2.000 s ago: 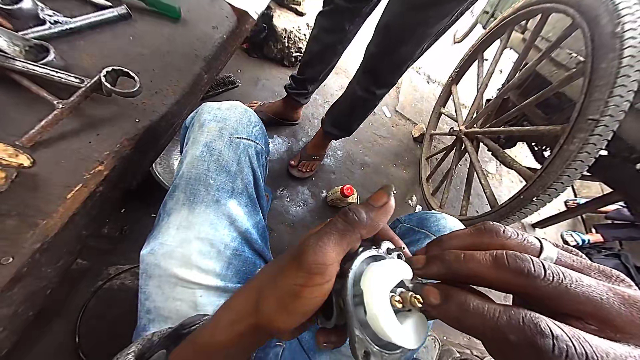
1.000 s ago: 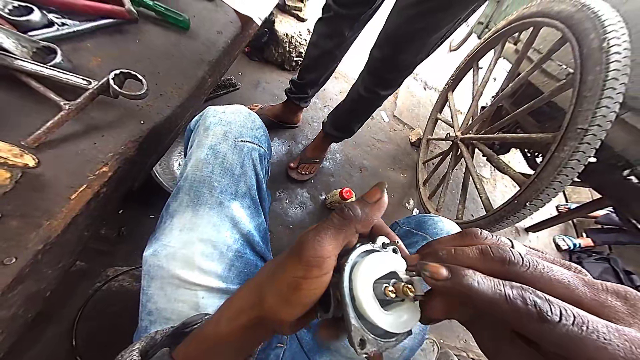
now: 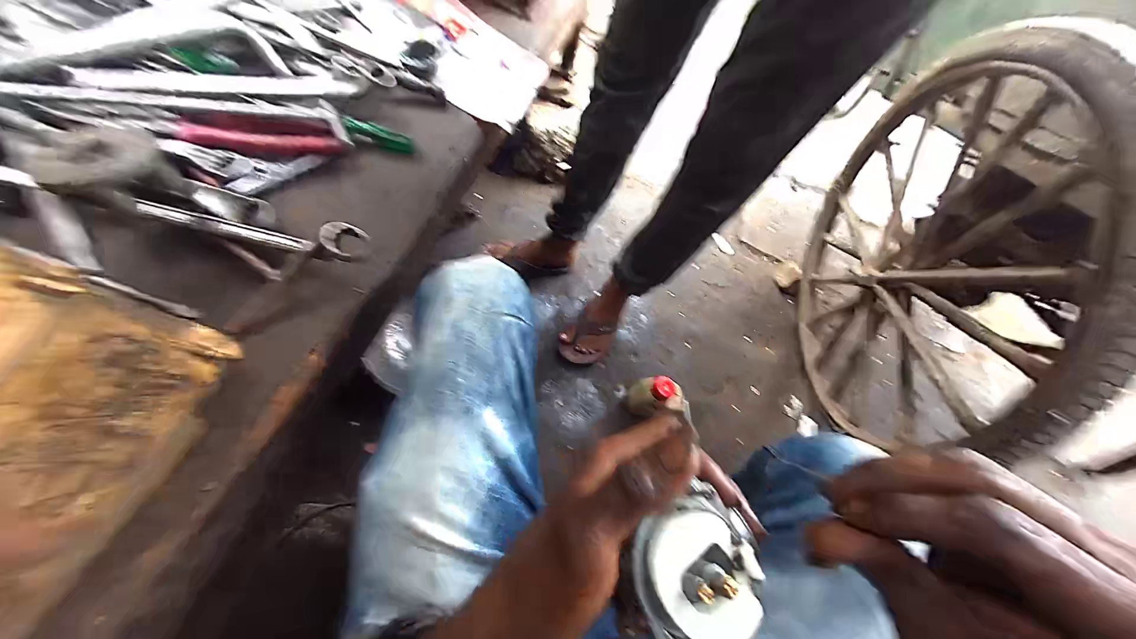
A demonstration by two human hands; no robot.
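Note:
A round metal carburetor body with a white plastic float [image 3: 692, 577] and brass jets in its middle sits low in the view. My left hand [image 3: 612, 506] is wrapped around its left and upper side. To its right, apart from it, hovers my right hand [image 3: 941, 524], thumb and forefinger pinched on a thin wire-like piece [image 3: 794, 466] that points up and left. The right hand is blurred, so the piece's exact kind cannot be told. Just above the left hand stands a small bottle with a red cap [image 3: 663, 388].
A dark workbench [image 3: 355, 204] at left bears a ring-and-open-end wrench [image 3: 342, 241], pliers with red handles [image 3: 257, 138], a green-handled tool [image 3: 380, 135] and a worn yellowish block [image 3: 98, 390]. Ahead stands a person in dark trousers [image 3: 701, 133] and sandals. A spoked cart wheel [image 3: 905, 275] is at right.
My right hand has moved away from the carburetor to the right; one second ago its fingers were at the brass jets. The view has swung left, showing more of the bench.

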